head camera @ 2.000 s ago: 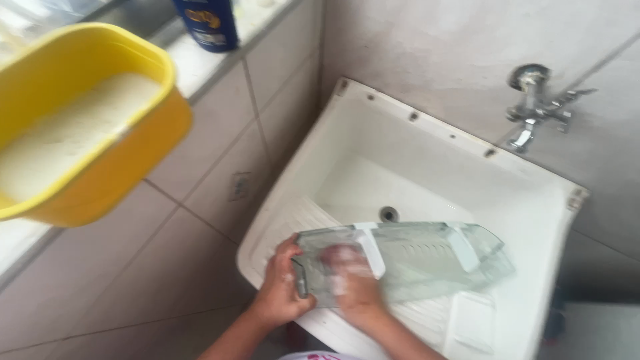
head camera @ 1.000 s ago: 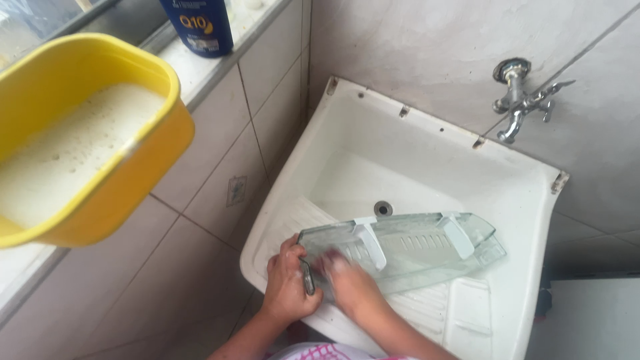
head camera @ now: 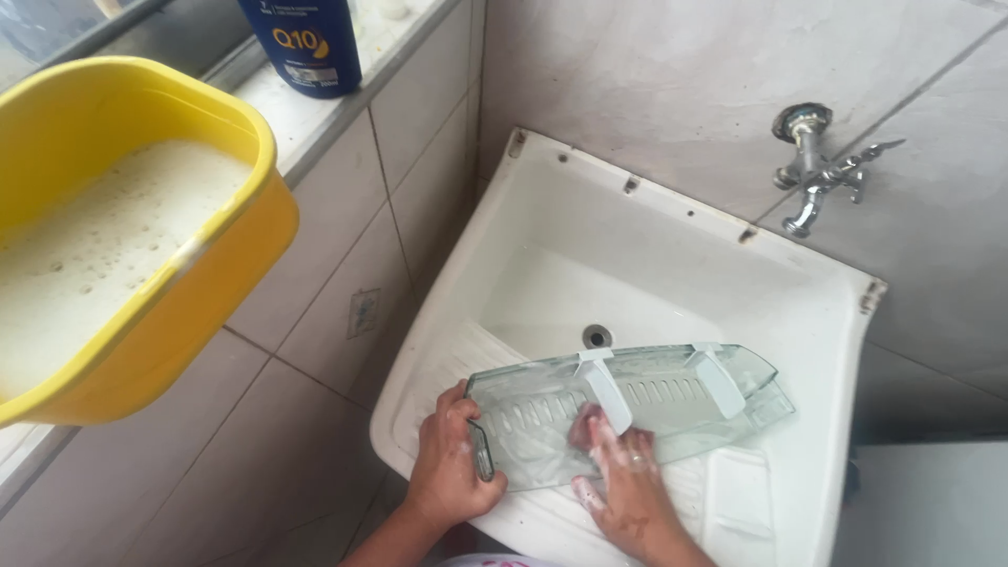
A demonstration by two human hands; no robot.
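Observation:
A clear greenish plastic bin [head camera: 535, 449] with two white dividers [head camera: 608, 394] lies slanted across the ribbed front of a white laundry sink [head camera: 417, 417]. My left hand [head camera: 453, 457] grips the bin's left end, its fingers at the top edge and the thumb low. Soapy suds cover my right hand [head camera: 626, 480], which presses a reddish sponge or cloth [head camera: 584, 428] against the inside of the bin, close to the nearer divider. A ring is on one right finger. Part of the sponge or cloth is hidden under the fingers.
A yellow plastic basin [head camera: 228, 260] of foamy liquid stands on the ledge at the left, near a dark blue bottle [head camera: 311, 47]. A chrome tap [head camera: 811, 181] juts from the wall behind the sink, whose drain [head camera: 597, 336] lies beyond the bin. A pale surface [head camera: 929, 504] is at the lower right.
My right hand has moved right along the bin with the reddish sponge or cloth, from near the left end to the nearer divider. My left hand keeps its hold on the left end.

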